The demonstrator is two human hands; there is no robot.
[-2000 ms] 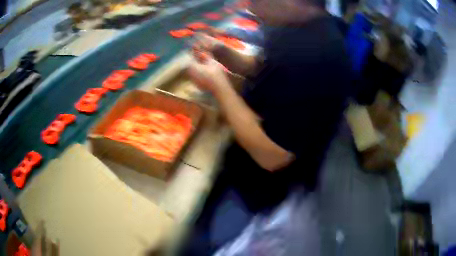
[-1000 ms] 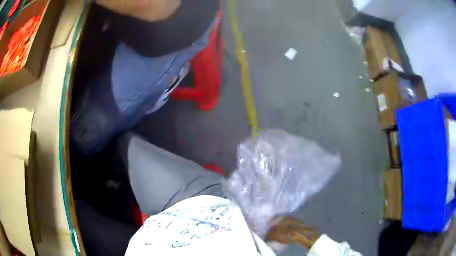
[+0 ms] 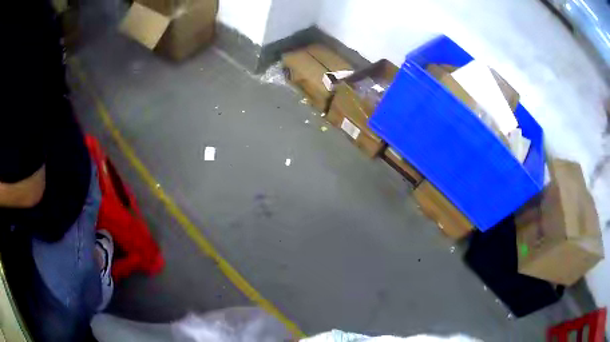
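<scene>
A clear plastic bag (image 3: 231,325) shows blurred at the bottom edge, in front of the wearer, cut off by the picture's rim. A strip of white patterned sleeve or clothing (image 3: 388,336) lies along the bottom edge to its right. Neither of my hands is in the picture. Whether a hand holds the bag cannot be seen.
A person in dark clothes and jeans (image 3: 63,267) is at the left by a red stool (image 3: 127,220). A yellow line (image 3: 194,234) crosses the grey floor. A blue bin (image 3: 461,140) stands among cardboard boxes (image 3: 562,224) along the wall. A table edge (image 3: 10,314) shows bottom left.
The view has swung right, from the belt and worktable to the floor and wall. The hand seen at the plastic bag one second ago is out of the picture, and the bag now sits lower.
</scene>
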